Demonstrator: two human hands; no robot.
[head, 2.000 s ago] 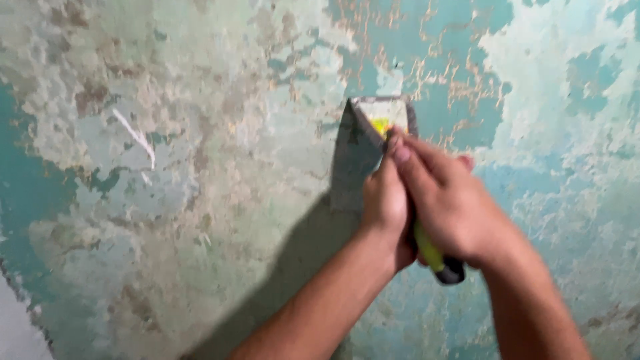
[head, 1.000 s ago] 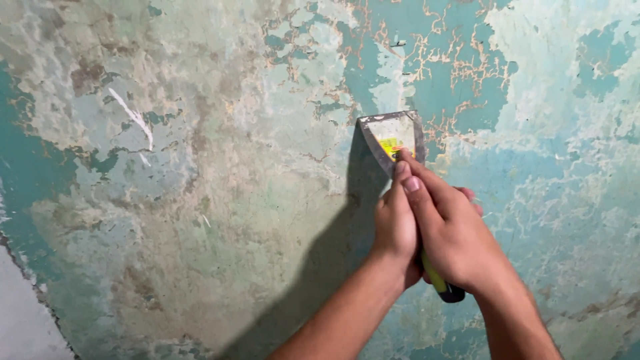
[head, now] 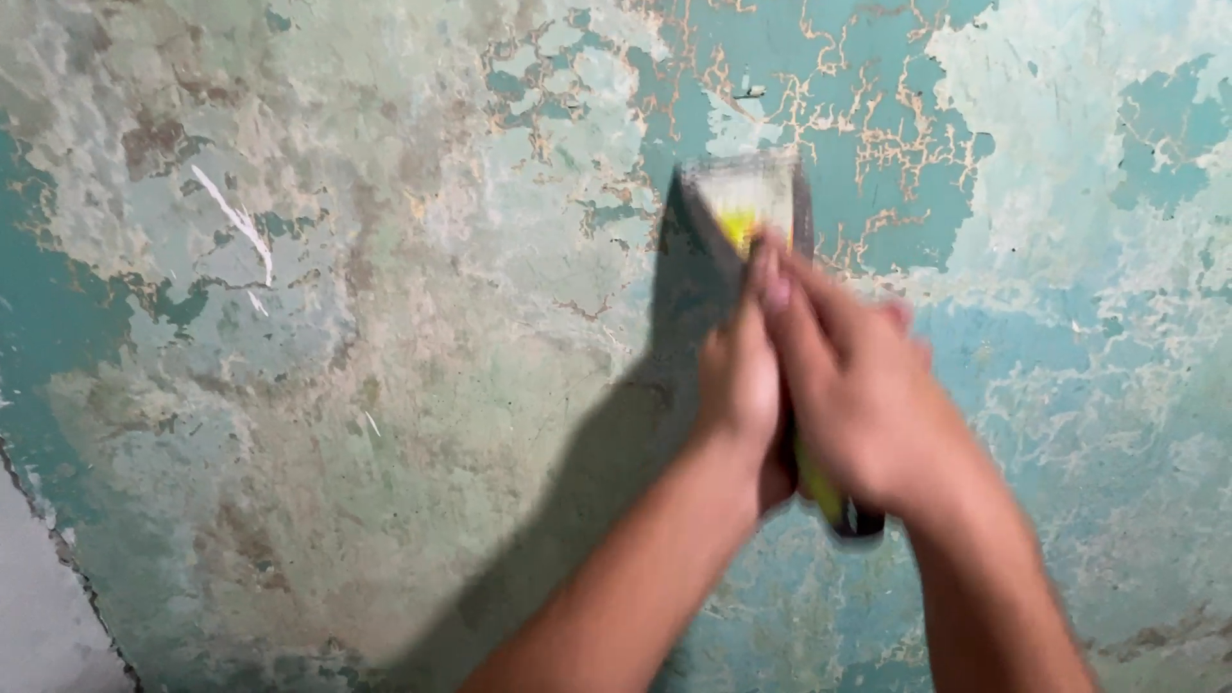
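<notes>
A putty knife (head: 756,197) with a wide metal blade, a yellow label and a green-and-black handle lies against a wall (head: 462,366) of peeling paint. My left hand (head: 746,385) grips it from the left, close below the blade. From the right, my right hand (head: 857,375) wraps over the same handle, its fingers reaching up to the base of the blade. Both hands touch each other, and the handle's black end shows beneath them. Blur softens the blade and the fingers. The blade edge is at the lower end of a pale bare patch (head: 739,125).
Darker teal paint with tan cracks (head: 910,144) spreads above and right of the blade. A small dark fixing (head: 749,93) sticks out above it. White scratches (head: 236,221) mark the left side. A rough crack borders a pale grey surface (head: 43,597) at lower left.
Both hands stay on the putty knife. Its blade has moved up the wall since one second ago, nearer the small dark fixing.
</notes>
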